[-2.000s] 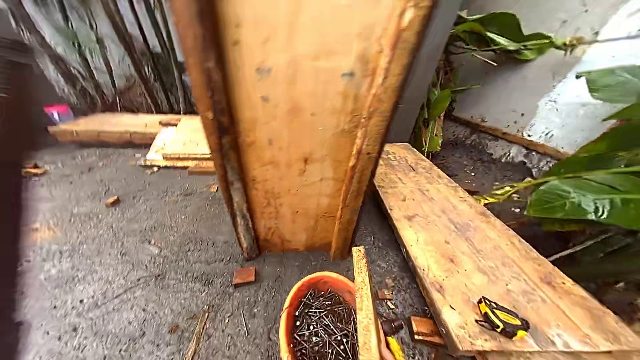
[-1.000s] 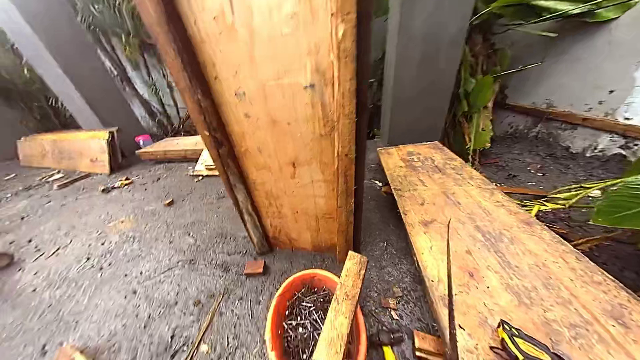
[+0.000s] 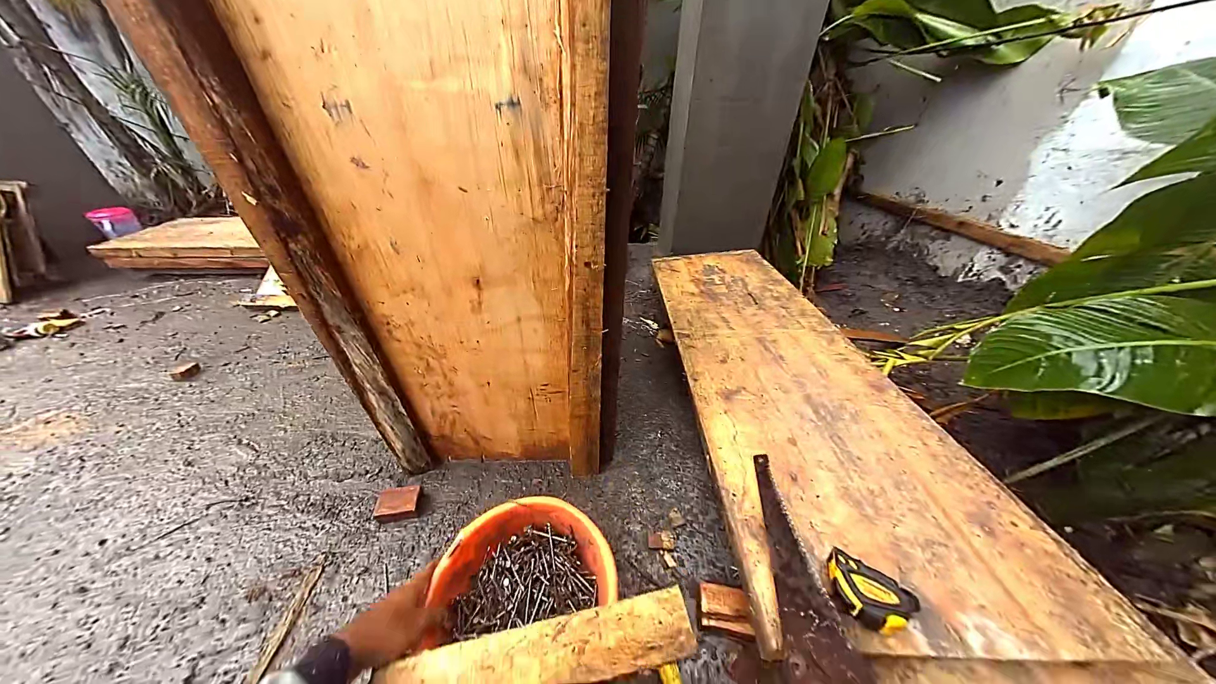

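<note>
My left hand (image 3: 394, 617), with a dark cuff at the wrist, grips the left side of an orange bucket (image 3: 598, 551) full of nails (image 3: 527, 579); its fingertips are partly hidden. A short wooden board (image 3: 560, 641) crosses in front of the bucket, its near end cut off by the frame. My right hand is out of view. To the right, a rusty, toothed saw blade (image 3: 793, 579) overlaps the near left part of a long wooden panel (image 3: 845, 418). A black and yellow tape measure (image 3: 869, 589) lies on that panel. Part of something yellow (image 3: 670, 673) shows at the bottom edge.
A tall wooden panel with side battens (image 3: 456, 237) stands just beyond the bucket. Small wood blocks (image 3: 396, 503) (image 3: 724, 608) lie on the wet ground. A grey pillar (image 3: 736, 123) and large leaves (image 3: 1111, 342) are behind and right. More boards (image 3: 185, 237) lie at the back left.
My left hand has come into view at the bucket. The short board, earlier steeply angled over the bucket's right side, now slants low across its front.
</note>
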